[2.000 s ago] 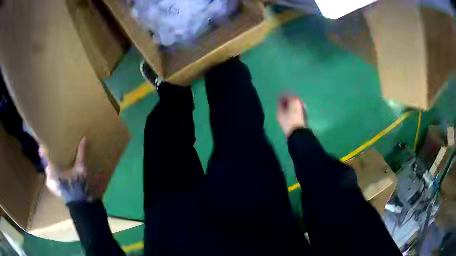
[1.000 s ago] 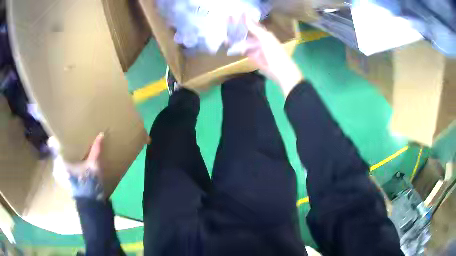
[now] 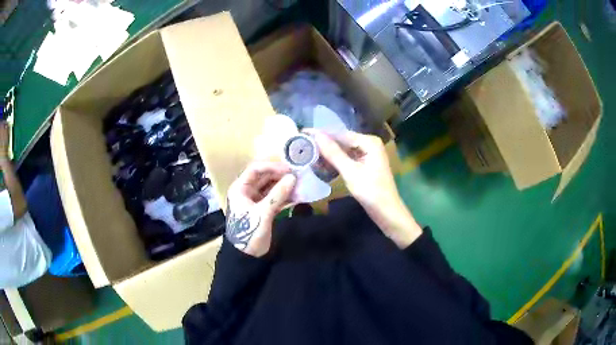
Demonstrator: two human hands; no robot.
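Observation:
A translucent white fan blade [image 3: 312, 186] with a dark round hub is held up in front of me, hub side facing me. My left hand [image 3: 260, 202] grips it at the lower left, thumb near the hub. My right hand [image 3: 358, 168] grips it from the right, fingers beside the hub. Behind the blade, a carton [image 3: 287, 48] holds a blurred heap of translucent blades [image 3: 314, 94].
A large carton [image 3: 80, 195] of black fan parts [image 3: 159, 182] stands at the left. A metal machine plate [image 3: 432, 40] is at the top right, with another open carton [image 3: 517, 131] beside it. A person's white sleeve [image 3: 20, 242] shows at the far left.
My left hand has left the carton flap and my right hand has come back from the blade carton. Both now hold a fan blade. The view has shifted, showing the machine and black parts.

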